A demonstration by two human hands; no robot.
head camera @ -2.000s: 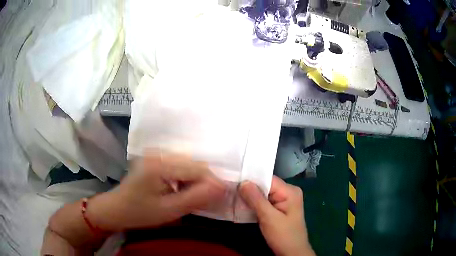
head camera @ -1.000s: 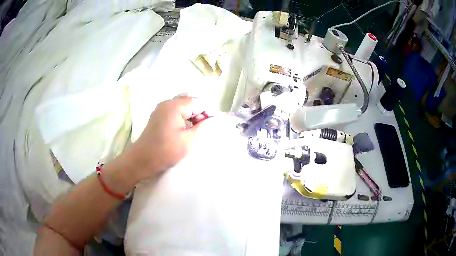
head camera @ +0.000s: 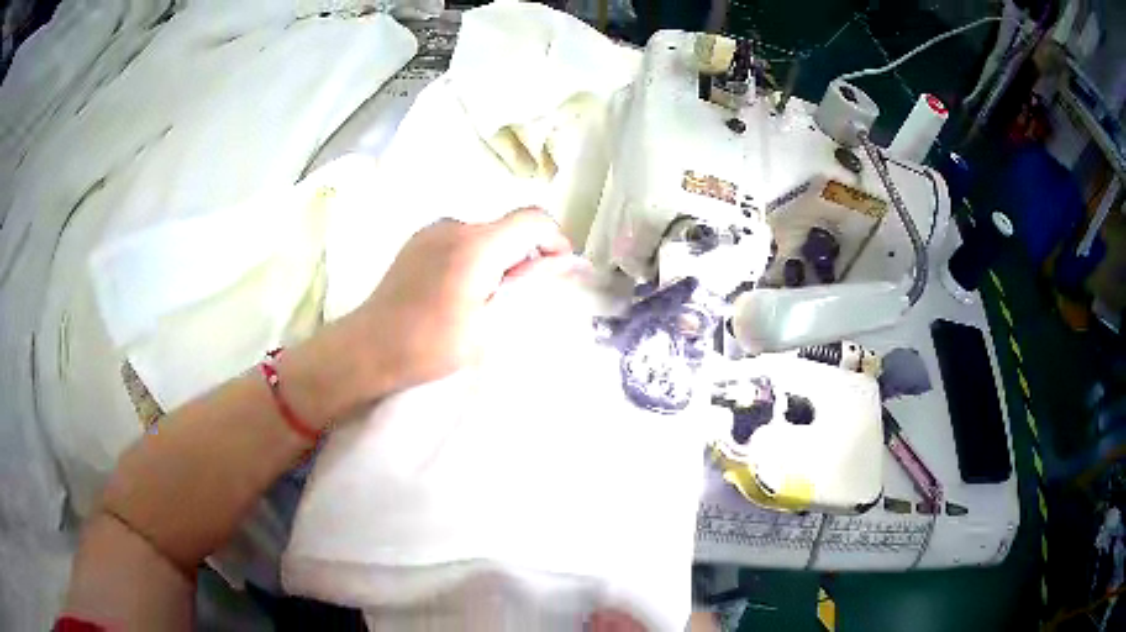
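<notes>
The white fabric piece point(head camera: 494, 457) runs from the machine's needle area point(head camera: 661, 358) down toward my lap, very bright under the lamp. My left hand point(head camera: 475, 290) is on its upper part, just left of the needle area, with fingers curled and closed on the cloth. The fingertips are washed out by glare. Of my right hand point(head camera: 617, 621) only a blurred bit shows at the bottom edge, over the lower end of the fabric; its grip is hidden. The cream sewing machine point(head camera: 679, 148) stands behind and to the right.
A large heap of white cloth point(head camera: 185, 124) fills the left. Right of the needle are a cream cover point(head camera: 821, 438), the lamp head point(head camera: 821, 315), a pinkish-red slim tool point(head camera: 911, 459), a black phone-like rectangle point(head camera: 971, 401) and a grey lump point(head camera: 905, 370). Ruler tape point(head camera: 790, 531) lines the front edge.
Since the earliest frame the view has tilted up to the machine, and my left hand has moved from the fabric's lower end to near the needle. Since one second ago it has moved slightly right.
</notes>
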